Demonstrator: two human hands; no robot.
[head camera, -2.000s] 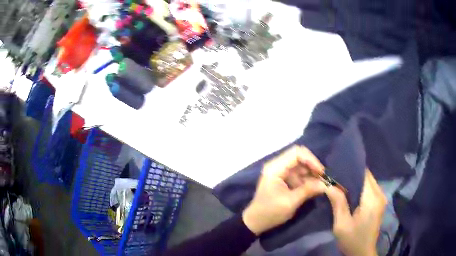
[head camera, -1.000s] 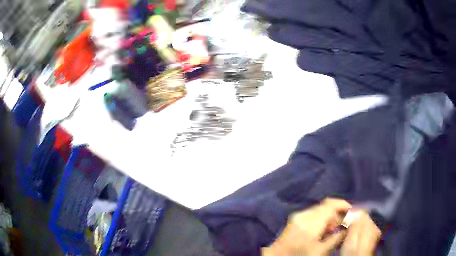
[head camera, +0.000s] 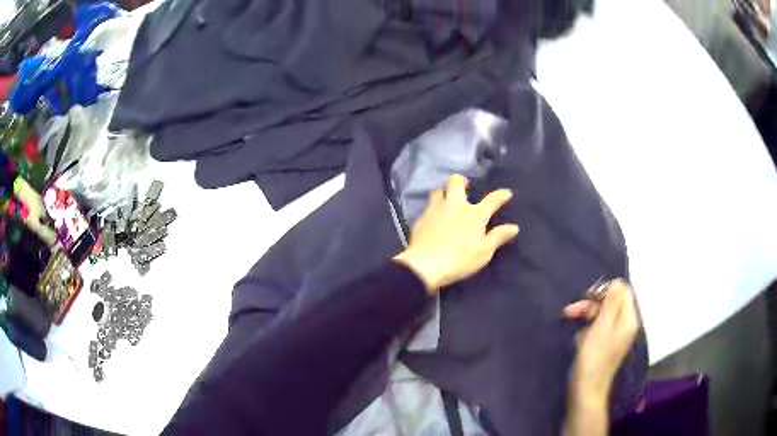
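A dark navy garment (head camera: 537, 247) lies spread over the front of the white table, its pale grey-blue lining (head camera: 439, 157) showing at an opening. My left hand (head camera: 458, 234) is on the garment beside this opening, fingers spread, holding nothing. My right hand (head camera: 605, 328) is near the garment's right edge, fingers curled together. A small shiny piece (head camera: 599, 290) shows at its fingertips, too blurred to name surely. No needle or thread can be made out.
More navy garments (head camera: 256, 94) are piled behind. At left on the white table (head camera: 204, 247) are small grey squares (head camera: 123, 315), longer metal plates (head camera: 145, 226), an open tin (head camera: 60, 285) and a thread cone (head camera: 25, 324). Something purple (head camera: 673, 404) is at lower right.
The view has swung right, so the blue basket is out of sight. My hands, earlier together at a cloth edge, are now apart. My left hand has opened onto the garment.
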